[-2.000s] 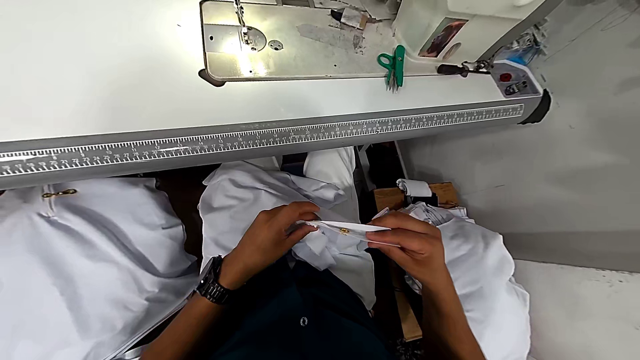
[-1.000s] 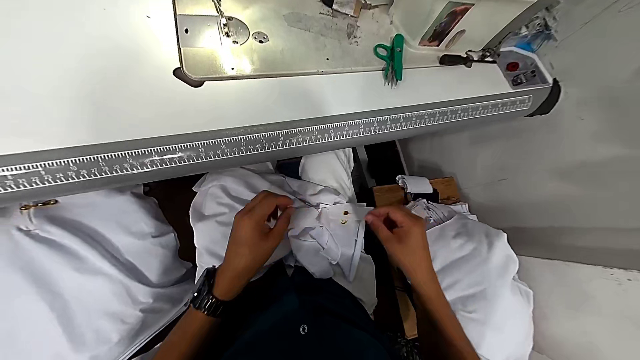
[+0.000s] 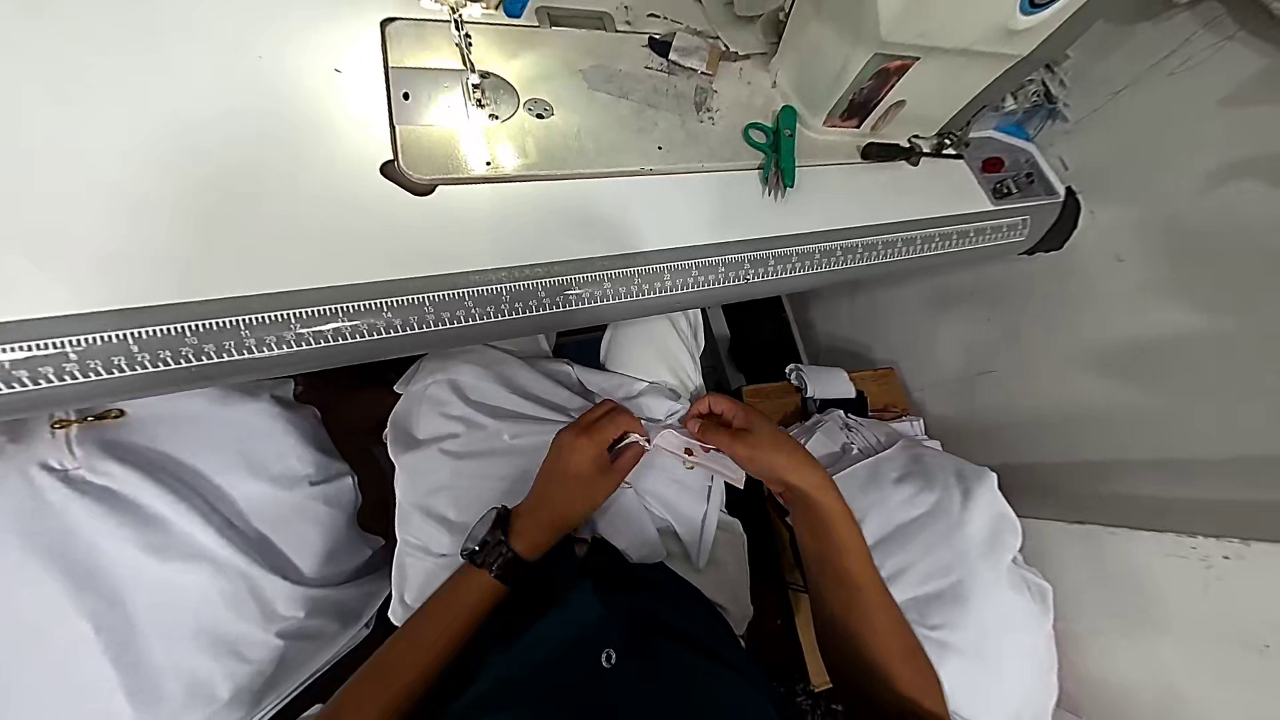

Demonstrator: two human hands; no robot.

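Note:
White fabric point(image 3: 480, 430) lies across my lap below the table. My left hand point(image 3: 590, 460), with a dark watch point(image 3: 490, 540) on its wrist, pinches a small twisted bit of white material between thumb and fingers. Close beside it, my right hand point(image 3: 735, 435) grips the upper edge of a white fabric piece point(image 3: 705, 462) that bears a small gold-coloured and dark mark or fitting. The hands are a short gap apart, palms turned toward each other. More white cloth hangs under them, and the fingertips partly hide the held edges.
Above is a white sewing table with a ruler strip point(image 3: 600, 290) along its front edge. A sewing machine bed point(image 3: 600, 100), green thread snips point(image 3: 785, 150) and a screwdriver point(image 3: 890, 152) are on it. White cloth heaps lie at left point(image 3: 180, 560) and right point(image 3: 940, 560).
My hands have moved closer together since one second ago. The marked piece, spread flat over my lap then, is now lifted and tilted between them.

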